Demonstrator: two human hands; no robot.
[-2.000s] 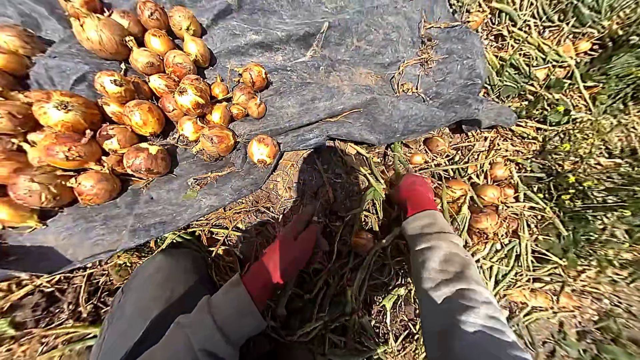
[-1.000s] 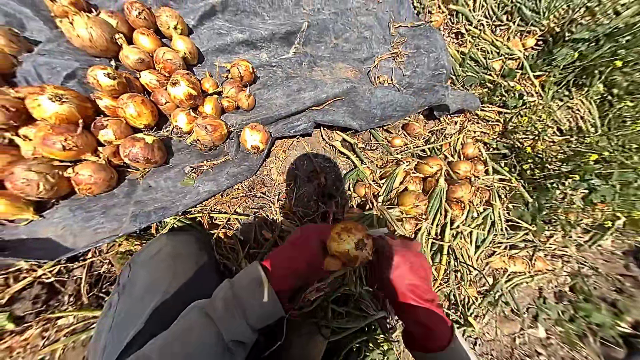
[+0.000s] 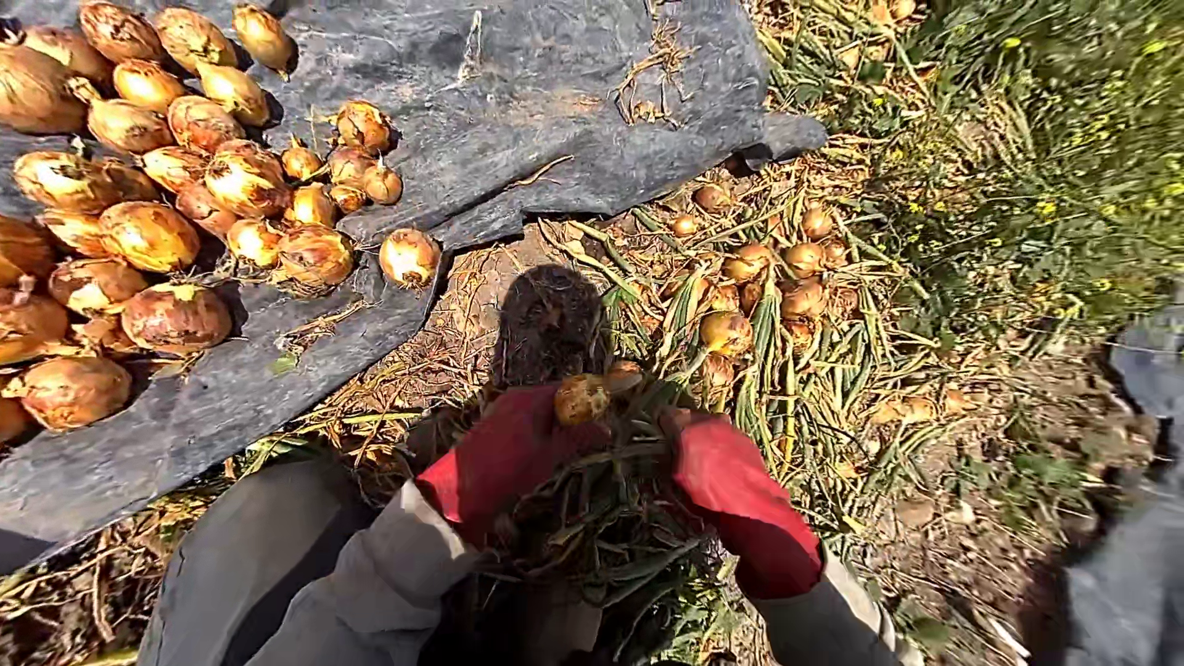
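Note:
My left hand [image 3: 509, 453], in a red glove, is closed around a small onion [image 3: 582, 400] low in the middle of the view. A second onion [image 3: 623, 375] shows just beside it, partly hidden. My right hand [image 3: 726, 490], also red-gloved, is a little to the right at the onion's dry leaves [image 3: 638, 435]; its fingertips are partly hidden, and what they grip is unclear. Several onions [image 3: 726, 333] with their leaves lie on the ground ahead and to the right. Many trimmed onions [image 3: 176, 319] are spread on the dark sheet at the left.
The dark plastic sheet [image 3: 555, 111] covers the ground ahead and left, its edge uneven. Cut leaves and straw [image 3: 832, 425] litter the soil. Green weeds [image 3: 1036, 185] grow at the right, with another dark sheet [image 3: 1128, 555] at the lower right. My knee [image 3: 259, 555] is at the lower left.
Two seconds ago my hands were apart near the ground; they have since come together. The larger onion between them one second ago no longer shows there, and a smaller one is at my left hand.

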